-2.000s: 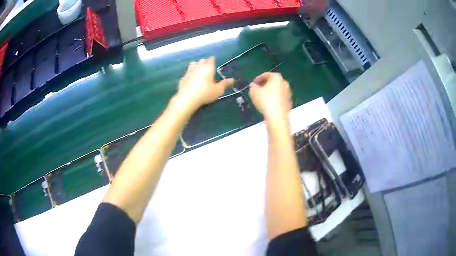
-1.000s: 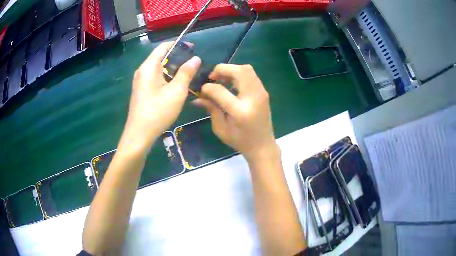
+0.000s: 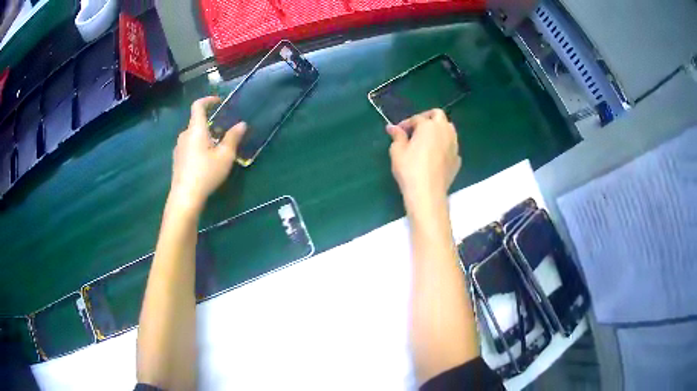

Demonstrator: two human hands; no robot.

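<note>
My left hand holds the lower left end of a phone middle frame, tilted over the green belt, yellow marks near my fingers. My right hand has its fingertips on the near edge of another middle frame at the upper centre right; I see a pinch there. More frames lie in a row along the white sheet's edge; the rightmost frame has a white patch at its right end, and my left forearm hides part of the row.
Overlapping frames lie on the white sheet at right. A red tray is at the top, a black tray with a red label at upper left. Grey metal equipment and printed sheets are at right.
My hands have moved apart. My left hand keeps a frame, now lower and further left. My right hand has left that frame and moved right to the other one. The near row has shifted.
</note>
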